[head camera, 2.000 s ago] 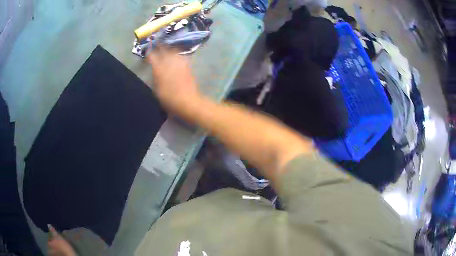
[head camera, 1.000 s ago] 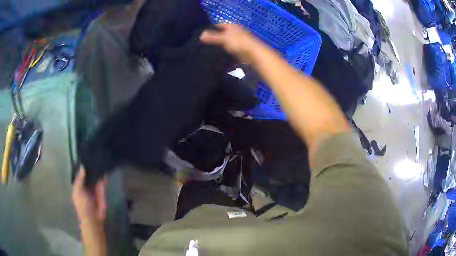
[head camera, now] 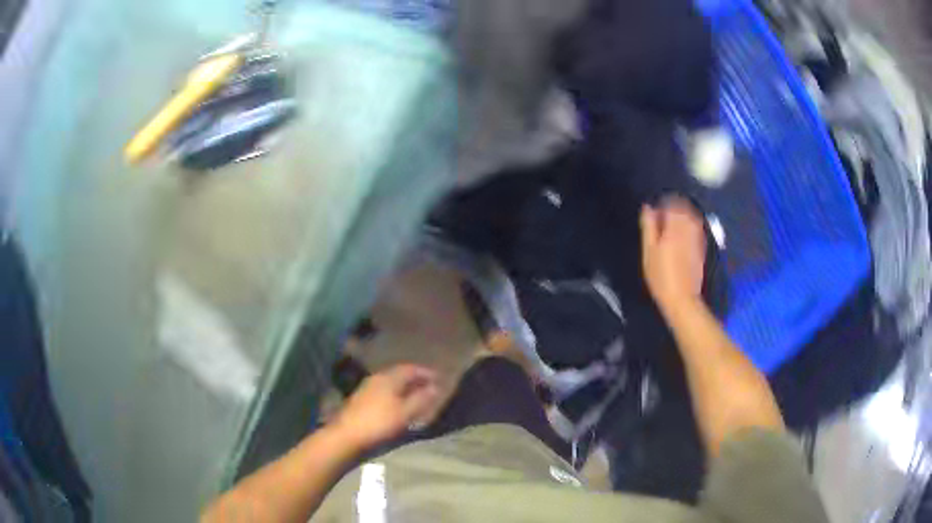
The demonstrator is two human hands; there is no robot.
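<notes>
My left hand (head camera: 393,403) is over my lap at the lower middle, fingers loosely bent and apart, with no cloth seen in it. My right hand (head camera: 674,250) is at the dark crumpled cloth heap (head camera: 603,215) beside the blue basket (head camera: 807,276). Its fingertips are blurred against the dark cloth, so I cannot tell whether they grip it. The iron (head camera: 230,117) with its yellow handle rests on the pale green ironing table (head camera: 337,133) at the upper left.
A whitish patch (head camera: 204,337) lies near the table's near edge. A dark flat stack (head camera: 31,378) shows at the far left rim. More dark cloth and pale cloth (head camera: 889,153) lie on the floor around the basket.
The dark piece that was stretched between my hands no longer reaches my left hand. My left hand has moved off the table edge towards my lap. The view has swung left.
</notes>
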